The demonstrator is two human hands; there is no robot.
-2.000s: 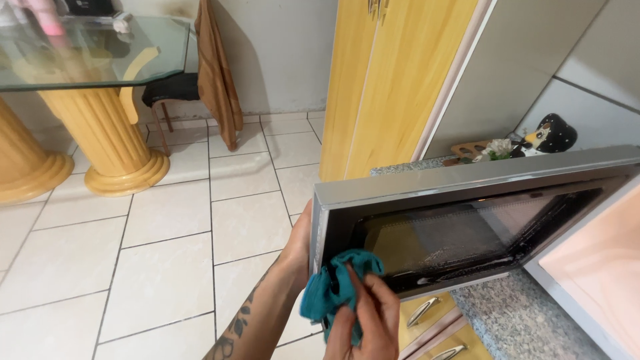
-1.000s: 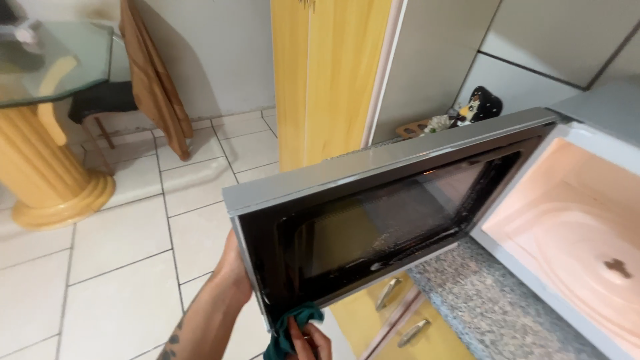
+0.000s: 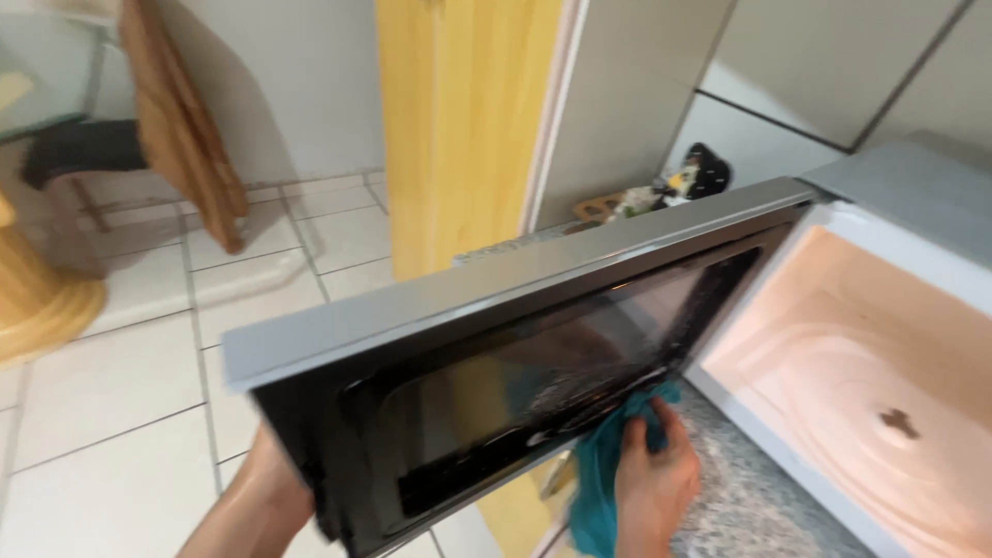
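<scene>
The microwave door (image 3: pixel 496 287) stands swung open, its dark inner panel facing me with wet-looking streaks low on the glass. My left hand (image 3: pixel 283 473) is at the door's free edge, its fingers mostly hidden behind the door. Pinched in my right hand (image 3: pixel 659 473) is a teal cloth (image 3: pixel 601 480), pressed against the lower edge of the inner panel near the hinge side. To the right, the microwave cavity (image 3: pixel 876 372) shows a pale interior with a dark cross-shaped piece (image 3: pixel 899 422) on its floor.
A speckled granite countertop (image 3: pixel 736 480) lies under the microwave. Behind the door are a black-and-white figurine (image 3: pixel 697 174) and a wooden holder (image 3: pixel 601 208). A tall wooden cabinet (image 3: pixel 465 124) stands beyond. At the left are a glass table (image 3: pixel 46 70) and a chair with brown cloth (image 3: pixel 174 116).
My right hand has moved with the teal cloth from the door's free-edge corner along the bottom edge toward the hinge. My left hand stays at the free edge. The view has shifted right.
</scene>
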